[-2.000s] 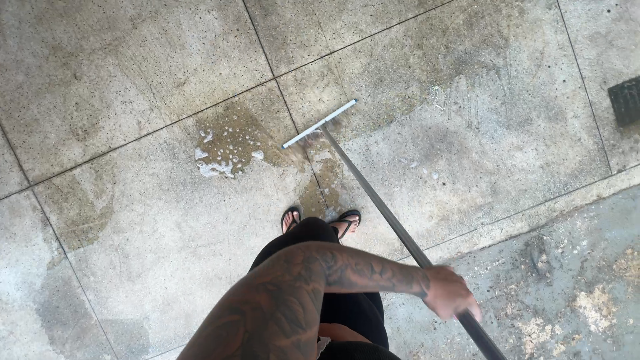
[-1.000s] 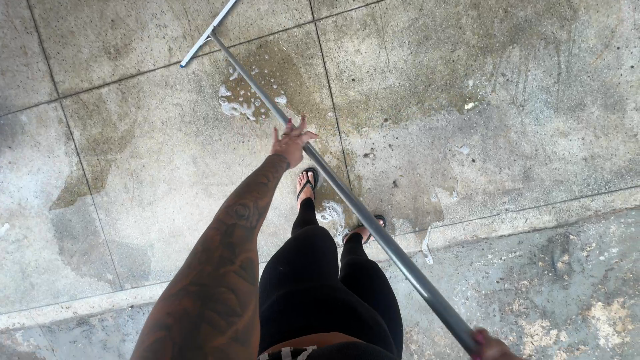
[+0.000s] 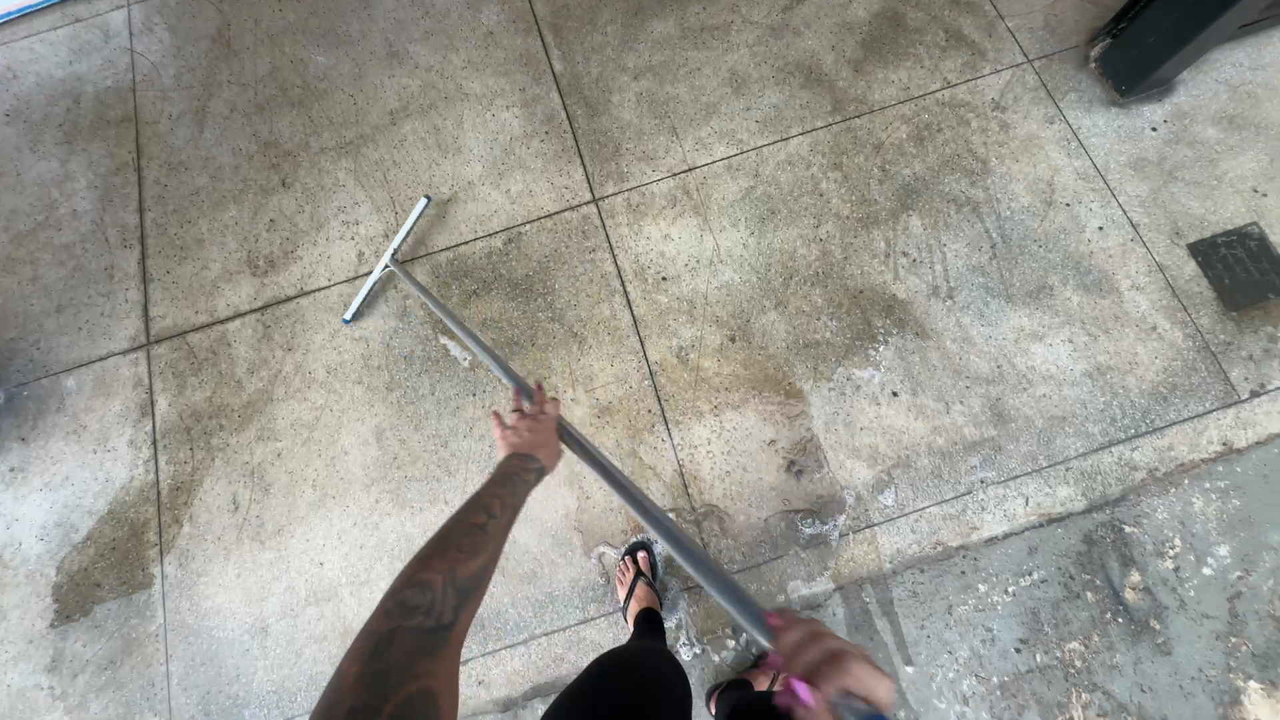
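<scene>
A floor squeegee with a long grey pole slants across the view from upper left to lower right. Its straight pale blade rests on the speckled concrete floor, left of centre. My left hand lies against the middle of the pole with fingers spread; how firmly it holds is not plain. Near the pole's lower end, my right hand, somewhat blurred, is closed around it. Wet patches and a little foam mark the floor by my feet in black flip-flops.
A dark square drain cover is set in the floor at the right. Above it stands the foot of a dark post or frame. A pale concrete edge runs diagonally beside worn grey paving at lower right.
The left hand, away from the pole two seconds ago, came onto it by one second ago. The foam patch near the blade has largely gone. The view has shifted.
</scene>
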